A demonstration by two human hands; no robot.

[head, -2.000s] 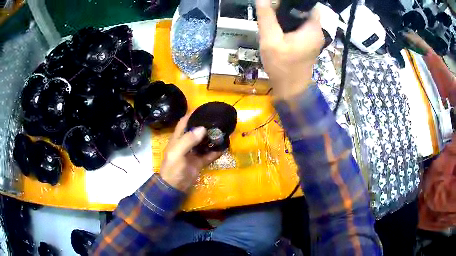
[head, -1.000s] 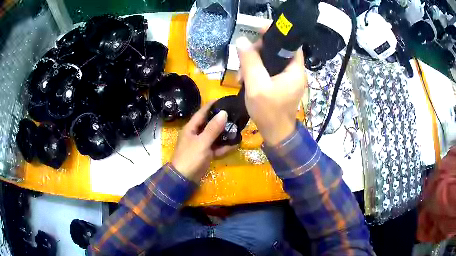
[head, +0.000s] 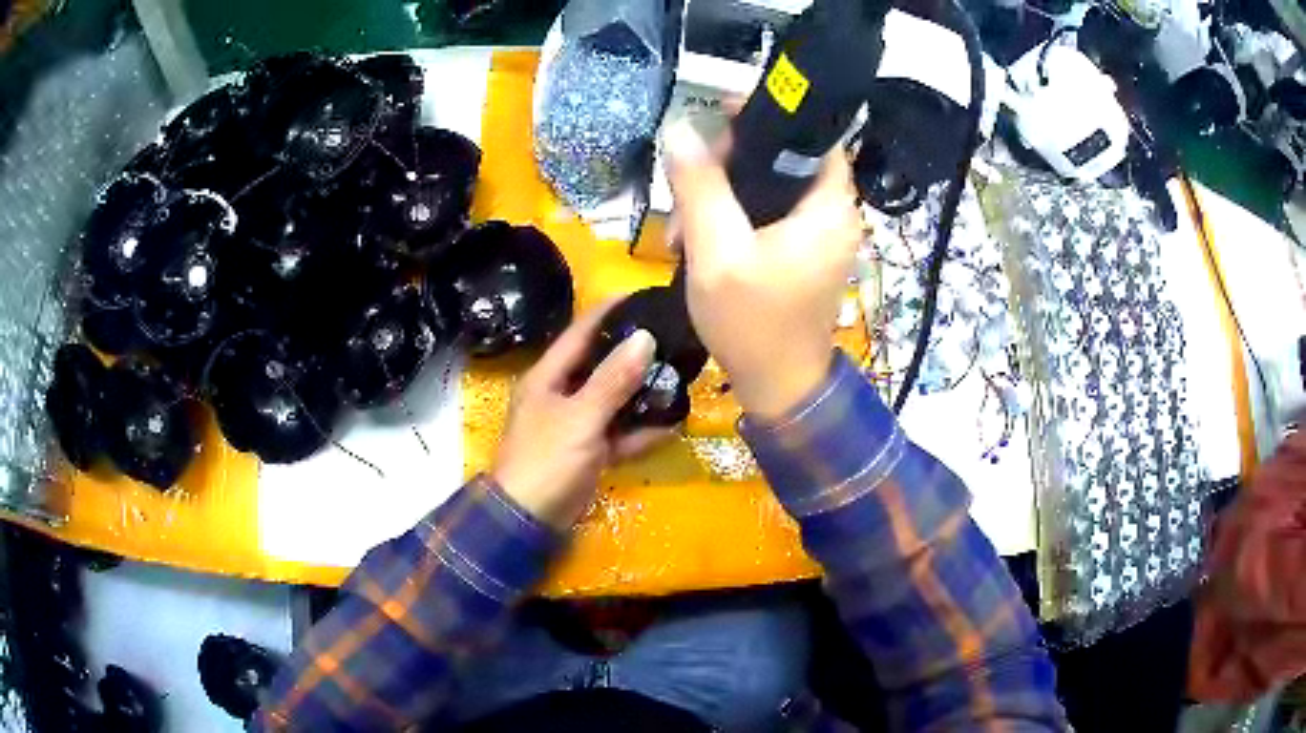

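My left hand [head: 562, 418] holds a glossy black camera housing [head: 649, 318] over the orange-yellow bench covering, with the thumb on its near side beside a small silvery part [head: 660, 378]. My right hand [head: 766, 272] is wrapped around the thick black electric screwdriver [head: 805, 103], which has a yellow label. The screwdriver is tilted, its lower end down at the housing. The tip is hidden by my right hand and the housing.
More black housings [head: 294, 258] with thin wires are piled at left. A screw bag [head: 600, 122] and the screw feeder [head: 699, 122] stand beyond. Loose wired parts [head: 938, 287] and a blister tray [head: 1124, 415] lie at right. A person's sleeve [head: 1253, 573] shows at far right.
Since two seconds ago, my right hand has brought the screwdriver from over the feeder down to the housing in my left hand. Over the last second both hands moved only slightly.
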